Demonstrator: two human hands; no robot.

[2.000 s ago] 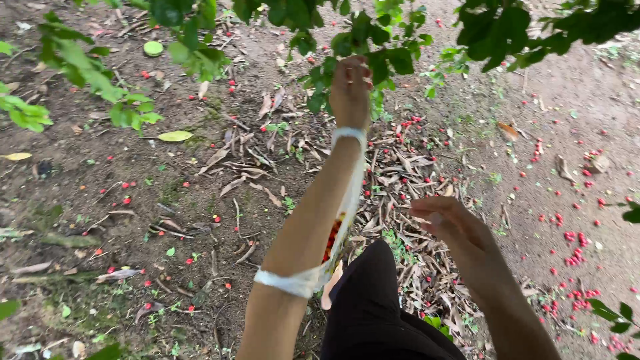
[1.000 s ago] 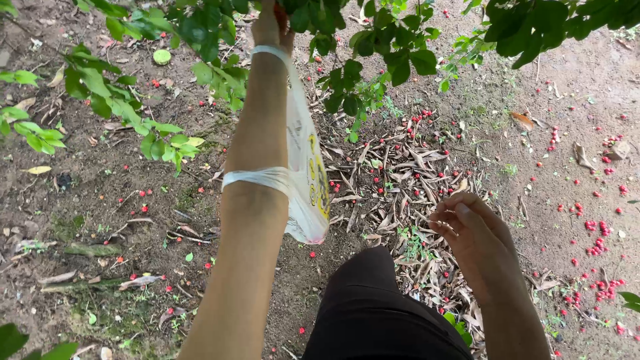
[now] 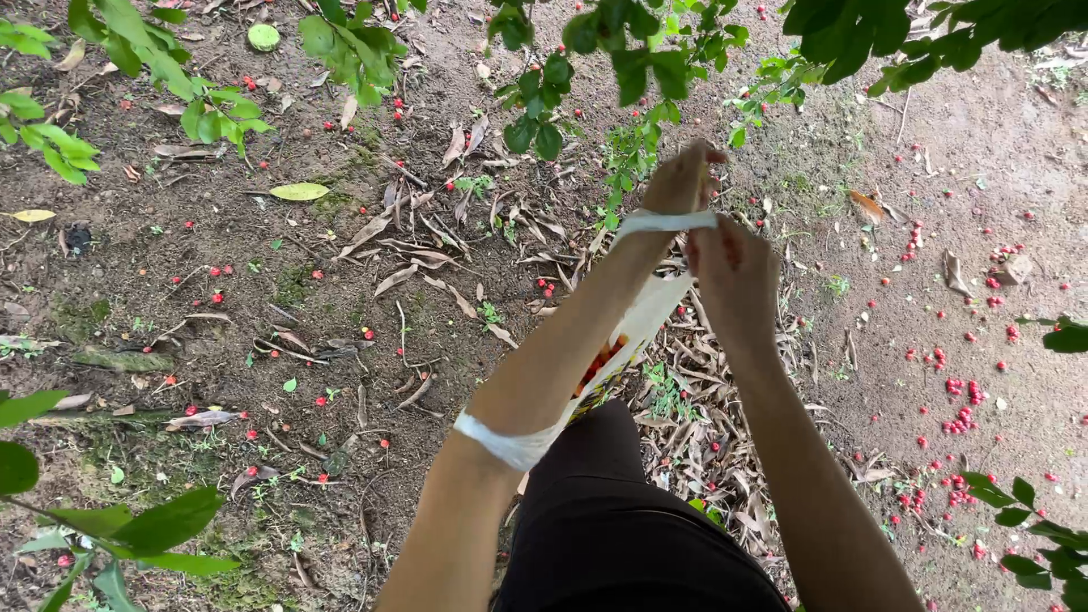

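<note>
A white plastic bag (image 3: 654, 310) hangs beneath my left forearm, one handle looped around the wrist and the other near the elbow. Through its opening a heap of small red and orange fruits (image 3: 602, 364) shows. My left hand (image 3: 682, 180) is raised past the wrist loop below the leafy twigs, its fingers bent; whether they hold anything is hidden. Just below it, my right hand (image 3: 733, 276) has its fingertips at the wrist handle, which is stretched toward them, and appears to pinch it. Red shows on or between the right fingers; I cannot tell if it is fruit.
Green leafy branches (image 3: 629, 68) hang across the top, with more leaves (image 3: 144, 527) at lower left and right. Red fruits (image 3: 960, 421) lie scattered over the soil, thickest at right. Dry leaves (image 3: 425, 255) litter the ground. My dark-clothed leg (image 3: 629, 527) is below.
My left hand has come down out of the foliage, where it was a second ago, and toward the right. My right hand has moved up to the bag handle at my left wrist.
</note>
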